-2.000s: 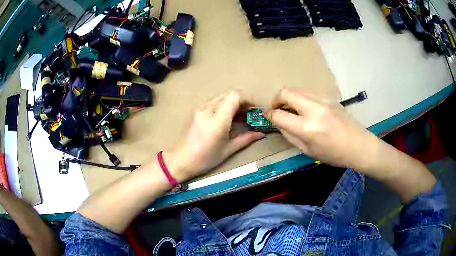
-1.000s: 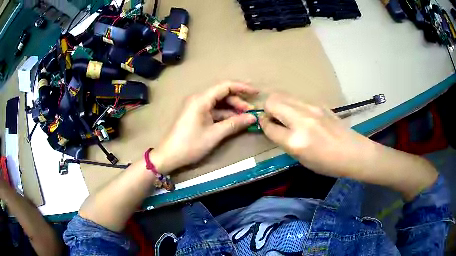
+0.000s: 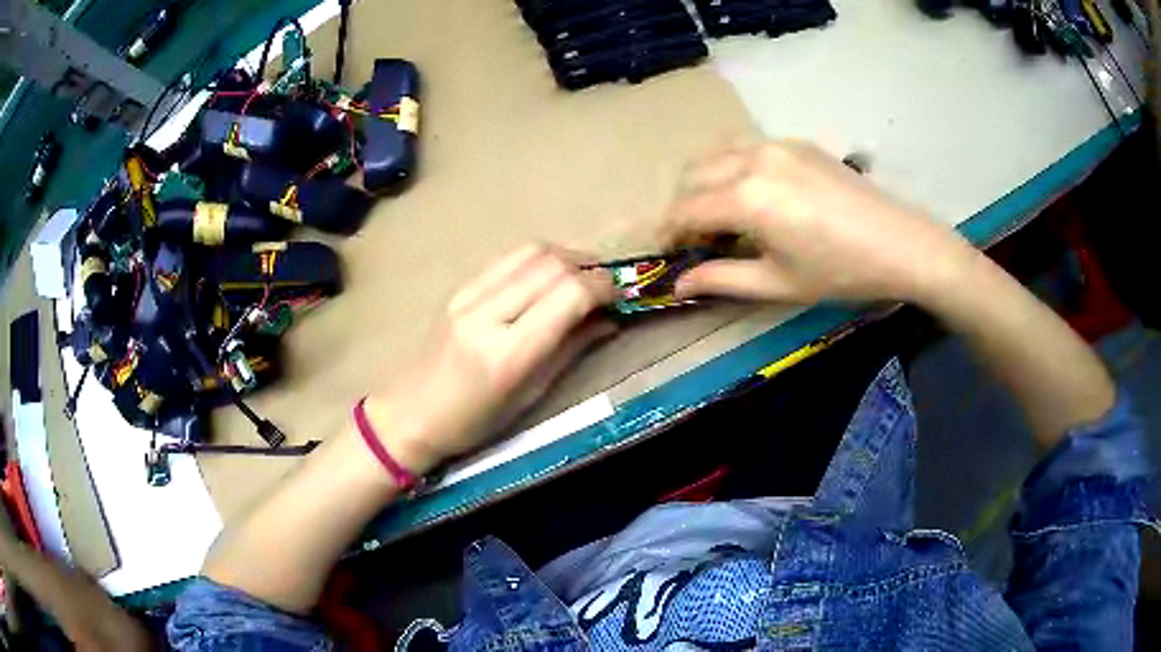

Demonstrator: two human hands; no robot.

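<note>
A unit (image 3: pixel 649 280) with a green circuit board, red and yellow wires and a black housing is between my two hands, a little above the brown cardboard sheet (image 3: pixel 509 153). My left hand (image 3: pixel 522 338) grips its left end. My right hand (image 3: pixel 796 229) is blurred and holds its right end with thumb and fingers. The fingers hide most of the housing. The cable tail is mostly hidden behind my right hand; a small dark tip (image 3: pixel 856 163) shows beyond it.
A tangled pile of unassembled units (image 3: pixel 210 223) lies at left, partly over white paper. Stacked black covers (image 3: pixel 618 45) stand at the back. A second pile (image 3: pixel 1031 15) is at far right. The teal bench edge (image 3: pixel 586 439) runs before me. Another person's arm (image 3: pixel 64 592) shows lower left.
The view has shifted, so the bench things sit further left. The unit first showed its green board face; now wires show between board and housing. My right hand has moved up and right.
</note>
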